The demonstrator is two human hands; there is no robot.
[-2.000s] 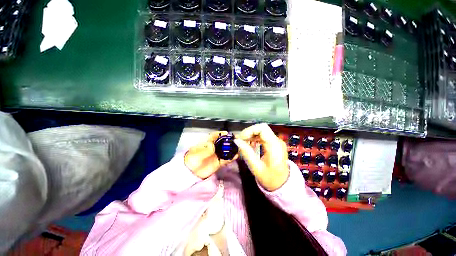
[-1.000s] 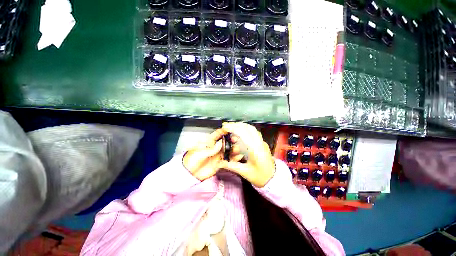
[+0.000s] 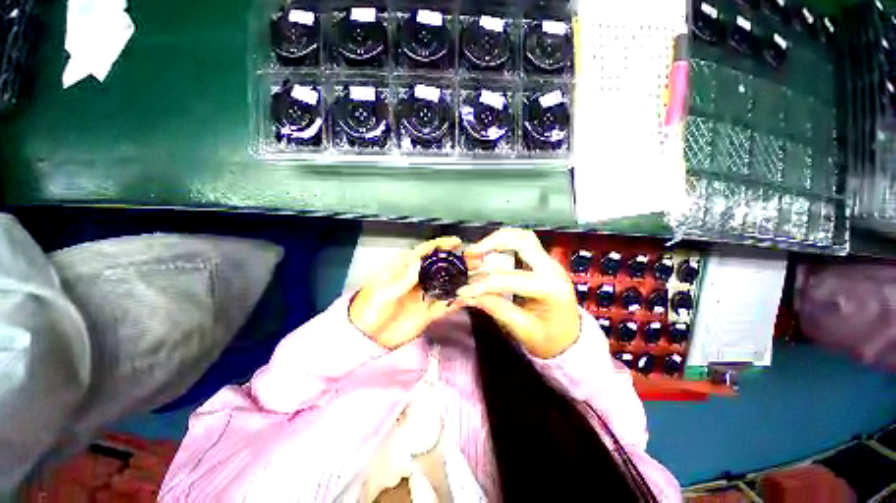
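A black round lens unit (image 3: 443, 274) is held between my two hands at chest height, just below the bench edge, its round face turned up to the camera. My left hand (image 3: 393, 298) grips its left side. My right hand (image 3: 528, 293) has its thumb and fingers on the right side of the unit. The fingertips partly hide its rim.
A clear blister tray (image 3: 413, 160) of black units with white labels lies on the green bench. Right of it are a dotted sheet (image 3: 625, 118), a pink marker pen (image 3: 676, 92) and a partly filled clear tray (image 3: 752, 147). The red parts tray (image 3: 678, 391) and clipboard paper (image 3: 735, 305) are lower right. A crumpled wipe (image 3: 95, 39) lies left.
The lens unit was edge-on between my fingers one second ago and now shows its round face. My right hand has moved slightly right and opened out. The bench has shifted upward in view.
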